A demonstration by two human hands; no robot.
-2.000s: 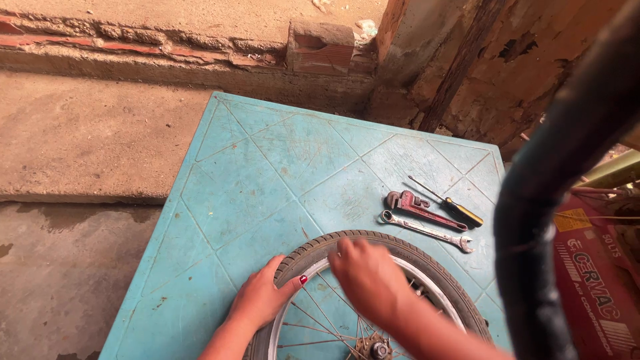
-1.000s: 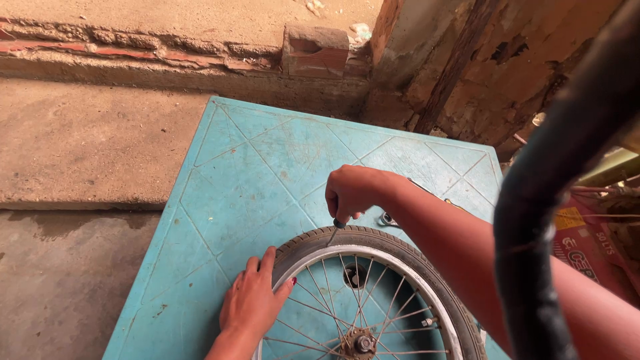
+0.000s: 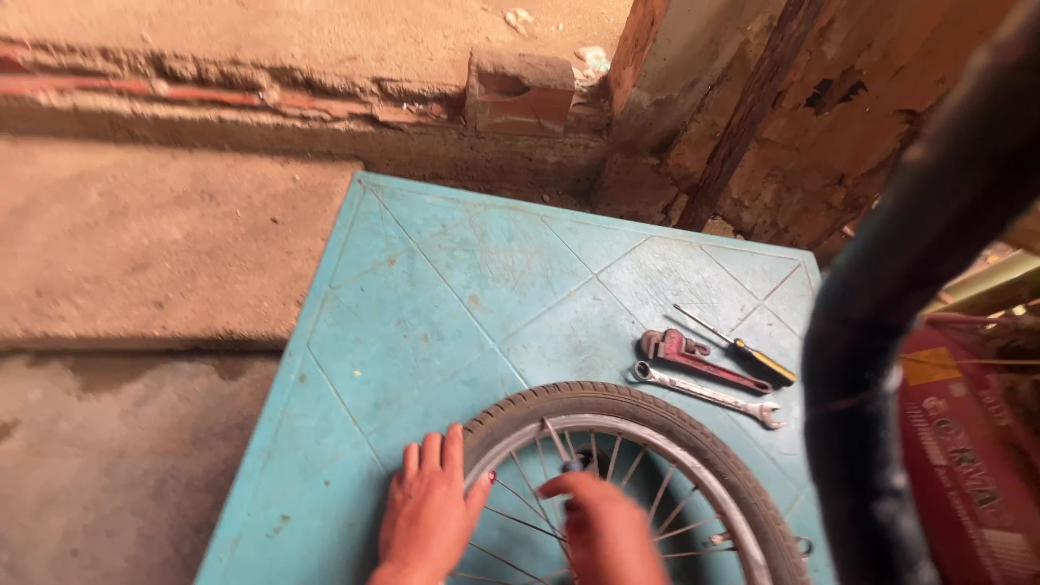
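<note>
A spoked bicycle wheel [image 3: 731, 496] with its tyre [image 3: 585, 395] on lies flat on a blue table [image 3: 422, 325]. My left hand [image 3: 431, 504] presses on the tyre and rim at the left, holding the wheel. My right hand [image 3: 601, 520], blurred, is over the spokes and grips a dark-handled tool [image 3: 556, 439], its thin metal shaft reaching the tyre's edge at the rim; the tool's exact kind cannot be told. Beyond the wheel lie a combination wrench [image 3: 707, 392], a red pipe wrench [image 3: 707, 363] and a screwdriver with a yellow and black handle [image 3: 743, 349].
A thick dark curved tube [image 3: 853, 366] crosses the right side close to the camera. Behind it stands a red machine [image 3: 959, 455] bearing writing. A low brick ledge [image 3: 520, 93] and a worn wall [image 3: 861, 138] lie past the table.
My right hand has moved from above the tyre's outer side toward the spokes, and the tool's shaft now points away from me. The tools beyond the wheel are uncovered again.
</note>
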